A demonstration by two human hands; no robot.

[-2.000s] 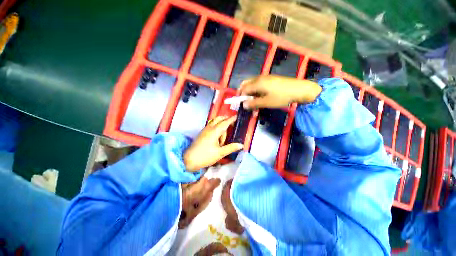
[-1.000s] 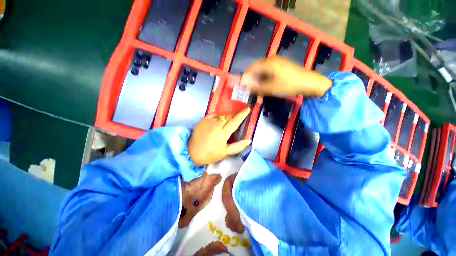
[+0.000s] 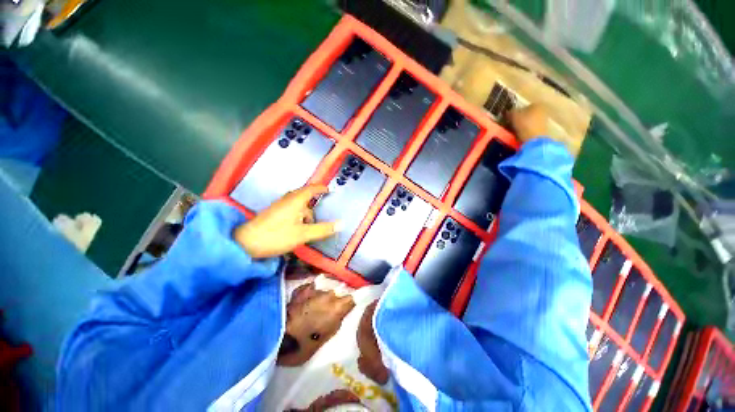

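Phone-like slabs with dark lens clusters lie in a red tray (image 3: 349,150) of two rows. My left hand (image 3: 282,227) is at the second slab from the left in the near row (image 3: 350,201), its index finger and thumb apart over the slab's left side. The third near-row slab (image 3: 392,229) lies flat and shines pale. My right hand (image 3: 536,125) is beyond the tray, over the cardboard sheet (image 3: 475,64), with its fingertips down beside the small black pieces (image 3: 501,100). Its fingertips are partly hidden, and I cannot tell whether they pinch anything.
A long black block (image 3: 395,36) lies behind the tray. A second red tray (image 3: 637,278) with slabs is at the right, and another red tray (image 3: 713,374) is beyond it. Clear plastic bags (image 3: 645,189) and tubing lie at the back right.
My right hand has moved from the third near-row pocket to the cardboard. My left hand has moved left to the second slab. The third slab, tilted up earlier, now lies flat. The view has turned.
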